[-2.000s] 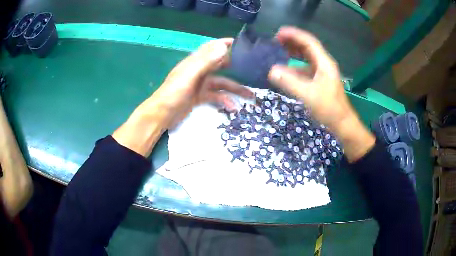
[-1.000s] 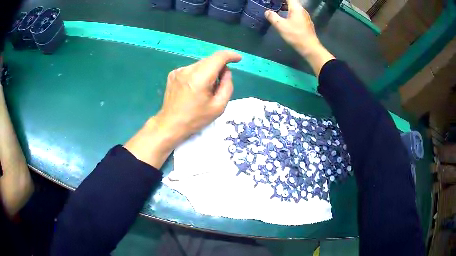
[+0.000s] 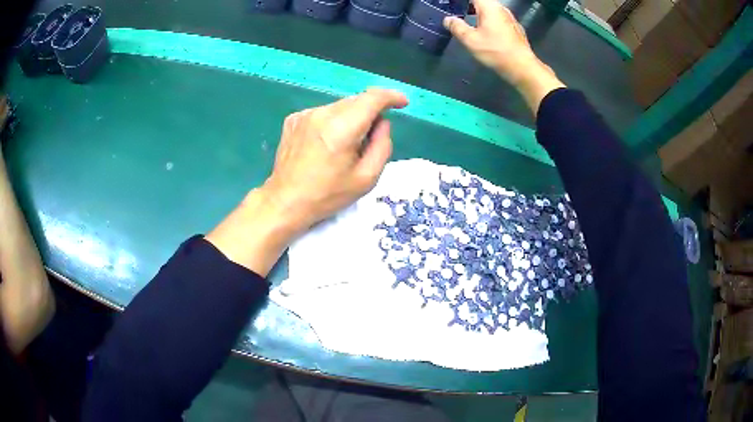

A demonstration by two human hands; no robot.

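Note:
My left hand (image 3: 330, 157) is held above the white sheet's left side, thumb and index finger apart, with nothing visible in it. My right hand (image 3: 499, 41) reaches beyond the green rail at the top. Its thumb is at the right-end dark housing (image 3: 425, 25) of a row. The fingers are partly hidden and near the picture's edge, so I cannot tell whether they grip it. A heap of small dark inserts (image 3: 487, 251) with white round spots lies on the white sheet (image 3: 380, 317). My right sleeve covers the heap's right edge.
The green rail (image 3: 248, 62) runs along the bench's far side. Several housings (image 3: 81, 45) stand at the far left, and one (image 3: 688, 239) shows partly at the right. Another person's forearm (image 3: 21, 272) is at the left edge. Cartons (image 3: 702, 140) stand at the right.
Two seconds ago both hands were at a dark housing above the heap. My right hand has since moved up and away beyond the rail; my left hand no longer touches a housing.

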